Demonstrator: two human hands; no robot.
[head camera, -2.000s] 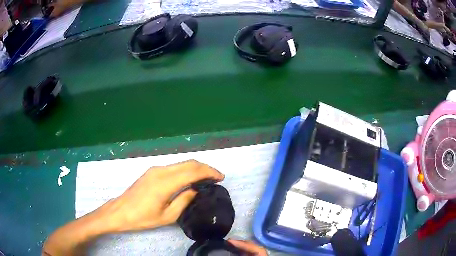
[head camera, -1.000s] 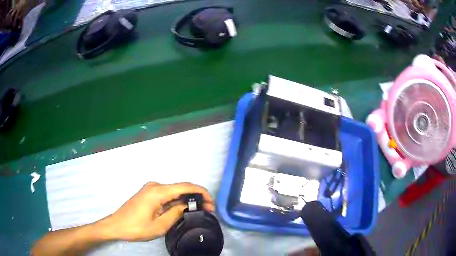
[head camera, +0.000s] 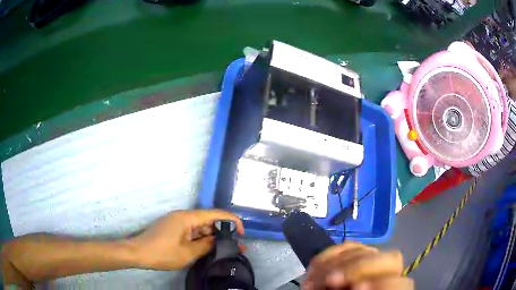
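My left hand (head camera: 170, 241) holds black headphones (head camera: 222, 271) by the narrow arm above an earcup, at the bottom of the view; the lower part is cut off by the edge. My right hand (head camera: 357, 269), blurred, grips a black electric screwdriver (head camera: 305, 235). The screwdriver's front end is over the bright metal pickup plate (head camera: 254, 190) of the screw feeder (head camera: 311, 148). Small metal pieces show on the plate. The bit's exact contact is too small to tell.
The feeder stands in a blue plastic tray (head camera: 214, 164) with dark-handled tools and a thin cord. A white foam sheet (head camera: 113, 164) lies left of the tray. A pink fan (head camera: 455, 116) stands to the right. A green conveyor (head camera: 141, 51) runs behind, with dark headphones cut off at the top edge.
The view has swung right and down, so the tray appears further left and higher. My right hand has come into view on the screwdriver. My left hand still holds the headphones.
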